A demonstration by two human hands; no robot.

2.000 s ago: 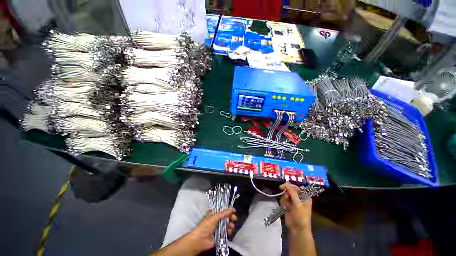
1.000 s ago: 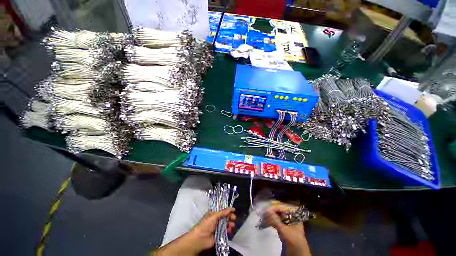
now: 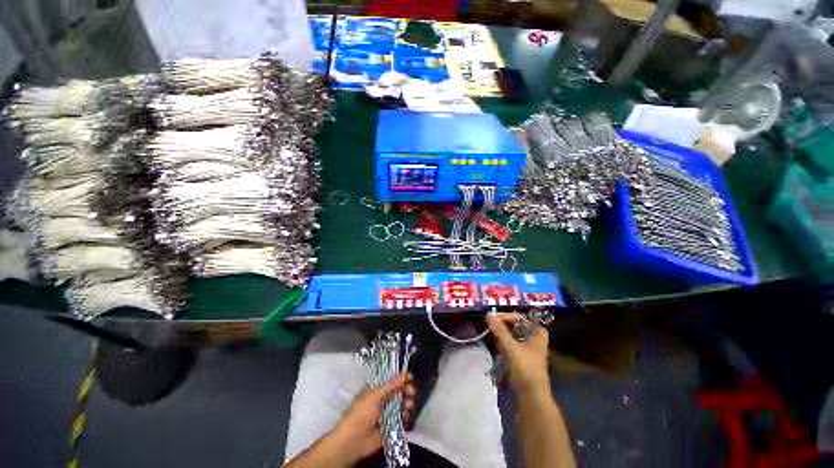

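Note:
My left hand (image 3: 382, 408) is closed around an upright bunch of grey cables (image 3: 390, 375) with silvery ends, over my lap. My right hand (image 3: 519, 349) is at the front edge of the blue test fixture bar (image 3: 347, 292), fingertips near a red socket board (image 3: 500, 294). It holds a small cable bunch (image 3: 535, 322), mostly hidden by the hand. A pale cable (image 3: 453, 336) hangs as a loop from another red board (image 3: 409, 296) to my right fingertips. Whether its right end is seated cannot be told.
The blue cable tester (image 3: 448, 155) stands behind the bar, striped leads (image 3: 469, 219) running forward. White cable bundles (image 3: 219, 174) are stacked left. Grey cable bundles (image 3: 576, 169) and a blue tray (image 3: 745, 265) of cables are right. Loose cables (image 3: 462, 249) lie before the tester.
My right hand was blurred below the bar and has moved up to it. The cable, hanging straight down a second ago, now arches to my fingertips. The view has shifted.

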